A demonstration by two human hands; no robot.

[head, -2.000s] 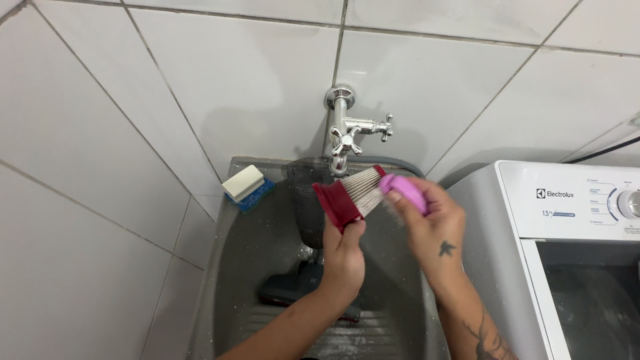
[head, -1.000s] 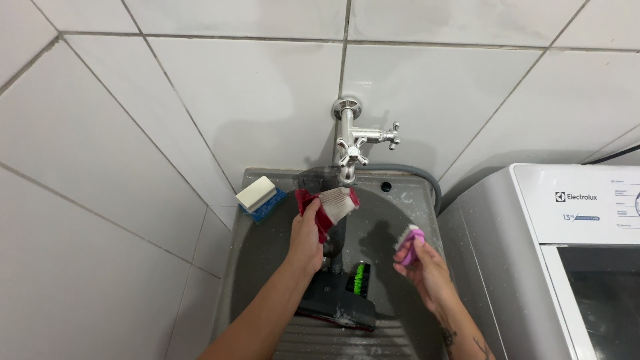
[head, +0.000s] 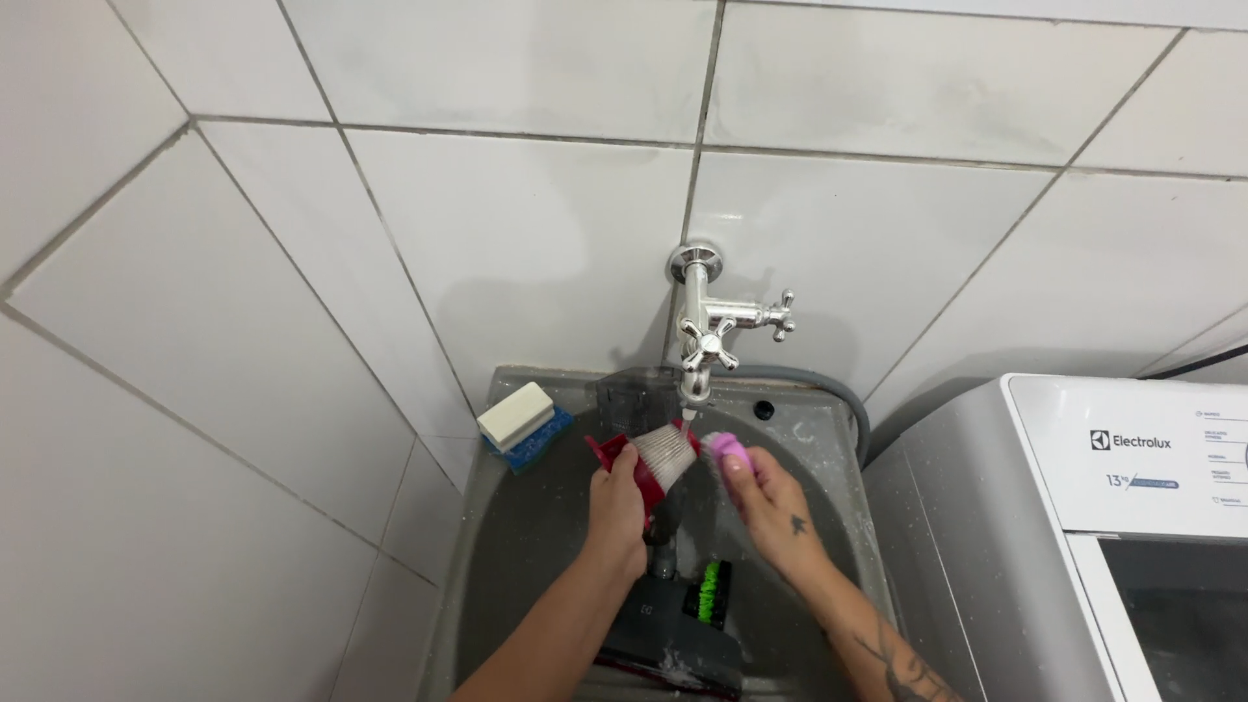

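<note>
My left hand (head: 617, 497) grips a pleated vacuum cleaner filter (head: 666, 456) by its red plastic frame. The filter is tilted under the spout of a chrome tap (head: 694, 375), and a thin stream of water runs onto it. In my right hand (head: 765, 487) is a small brush with a pink handle (head: 729, 450); its pale bristles face the filter's red end, close beside it. A dark vacuum floor head (head: 673, 634) lies in the grey laundry sink (head: 868, 546) below my hands, next to a brush with green bristles (head: 712, 590).
A white bar of soap (head: 516, 416) rests on a blue sponge (head: 531, 448) at the sink's back left corner. Behind the filter stands a dark translucent container (head: 634, 398). A grey hose (head: 829, 385) curves around the back right. An Electrolux washing machine (head: 1053, 439) stands to the right.
My right hand was lower and apart from the filter one second ago; it has come up beside it with the pink brush. The filter has moved under the spout.
</note>
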